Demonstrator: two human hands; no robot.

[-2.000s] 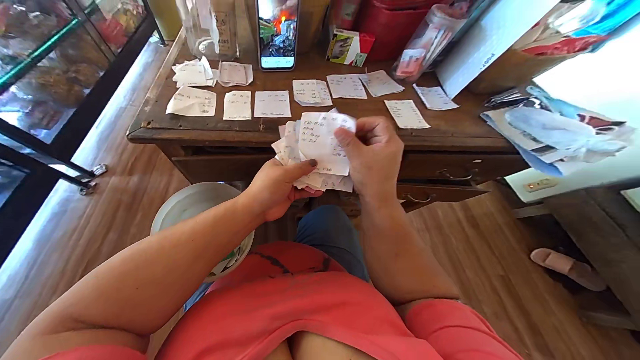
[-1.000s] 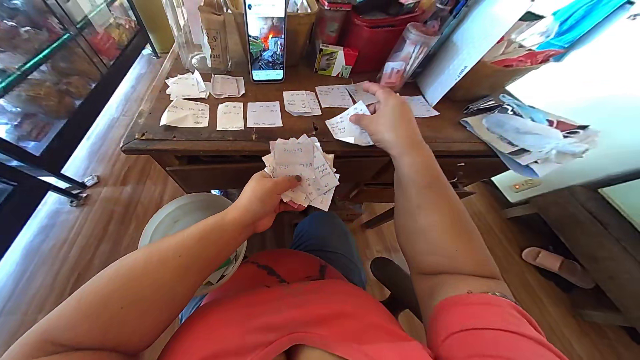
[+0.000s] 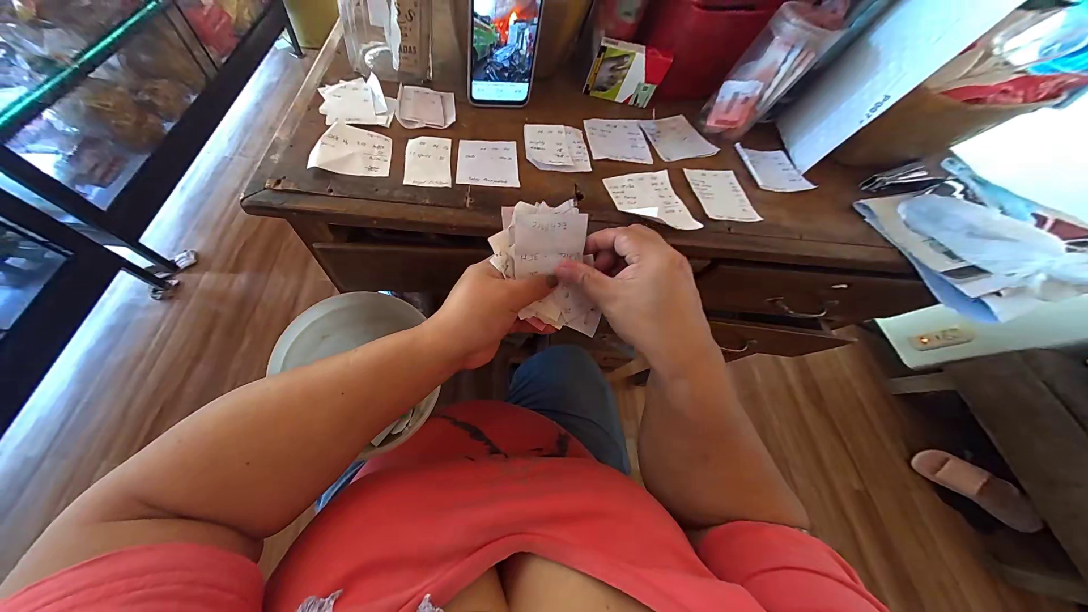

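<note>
My left hand (image 3: 489,310) grips a fanned stack of handwritten paper slips (image 3: 551,234) just in front of the wooden desk's edge. At the stack's right side, my right hand (image 3: 637,285) pinches the top slip between thumb and fingers. Several more slips lie on the desk in uneven rows, among them a small pile (image 3: 355,102) at the far left, a plain-edged slip (image 3: 487,163) in the middle, and a slip with a folded lower edge (image 3: 651,199) beside a narrow slip (image 3: 721,195) nearer the front right.
A smartphone (image 3: 501,51) stands upright at the desk's back, with a small box (image 3: 627,72) and a clear plastic jar (image 3: 765,68) to its right. Bagged papers (image 3: 977,246) overhang the right end. A pale bucket (image 3: 348,331) stands below the desk, left of my legs.
My right hand has moved from the desk back to the stack. A slip it held over the desk one second ago now lies on the desk at the front right.
</note>
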